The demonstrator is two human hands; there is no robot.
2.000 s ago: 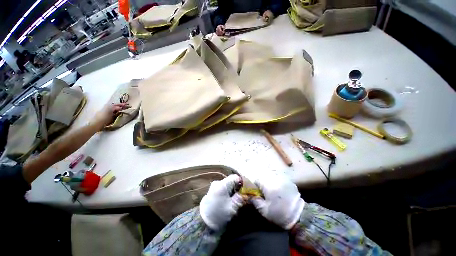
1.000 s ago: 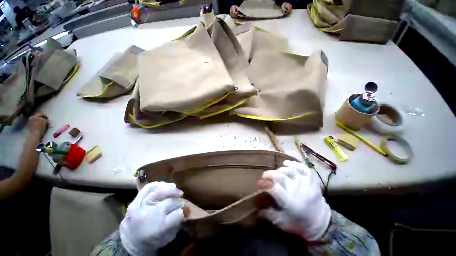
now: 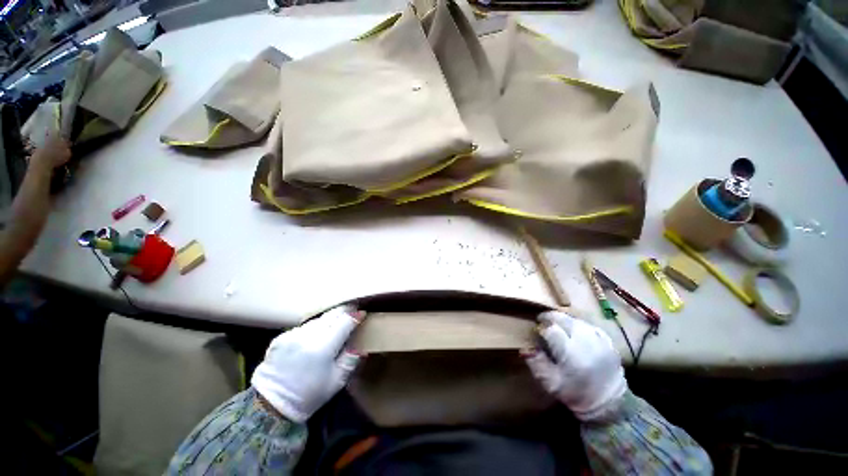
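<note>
A beige bag (image 3: 446, 372) is held at the table's near edge, over the lap. Its rim runs across between my hands, with the dark opening showing as a thin curve behind it. My left hand (image 3: 307, 363), in a white glove with partly bare fingertips, grips the rim's left end. My right hand (image 3: 580, 363), gloved the same way, grips the rim's right end. The fingers behind the rim are hidden.
Beige bags with yellow edging (image 3: 372, 121) are heaped mid-table. A brown stick (image 3: 544, 268), a yellow cutter (image 3: 661, 284), a red-handled tool (image 3: 629, 297) and tape rolls (image 3: 774, 296) lie right. A red tool cup (image 3: 152, 257) stands left. Another person's arm (image 3: 33, 204) reaches bags far left.
The view has shifted. My hands have moved apart to the rim's two ends, and the front panel now faces up, where the open inside showed before. The other person's arm has reached up to the left bags.
</note>
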